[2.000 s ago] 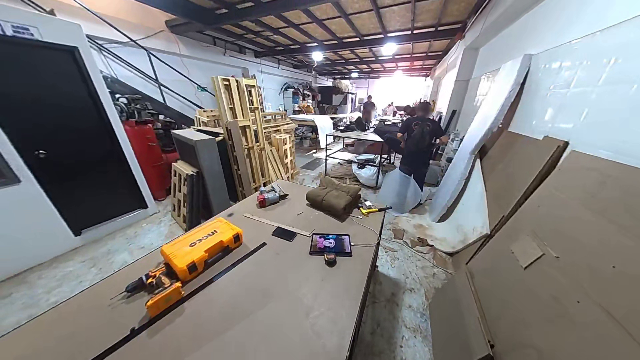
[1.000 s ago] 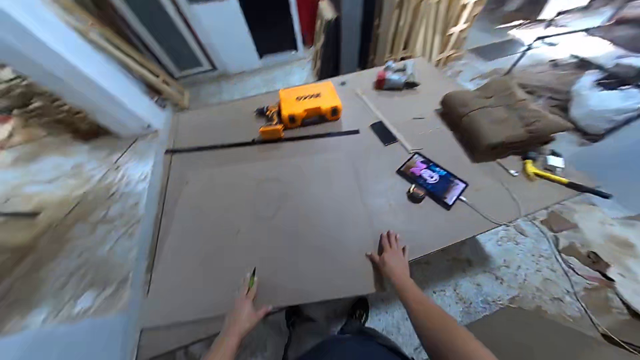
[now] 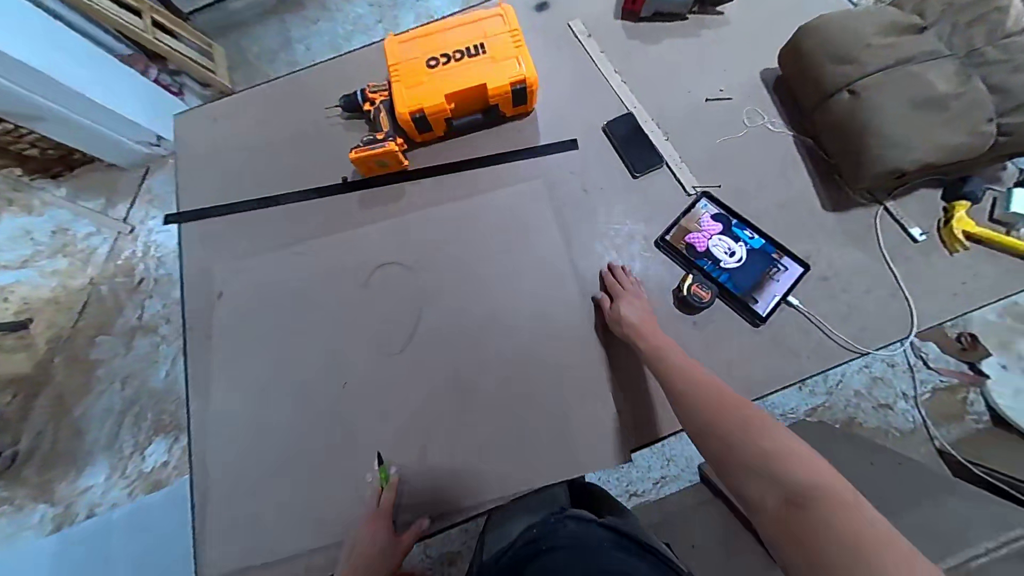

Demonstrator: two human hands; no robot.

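Note:
A large brown sheet with curved pencil-like lines on it lies flat on the worktable. At the near edge, my left hand holds a green marking tool with a dark tip pointing away from me. My right hand rests at the sheet's right edge, fingers spread and holding nothing. Just right of that hand are a tape measure and a tablet with a cable plugged in. Beyond the sheet lies a long black strip.
An orange case and a cordless drill stand at the far side. A phone lies beside a long ruler-like strip. At right are a folded brown cloth bundle, a yellow-handled hammer and white cables.
The view has swung down from the room to the table. Since one second ago, my right hand has moved farther from me along the sheet's right edge. My left hand remains near the front edge.

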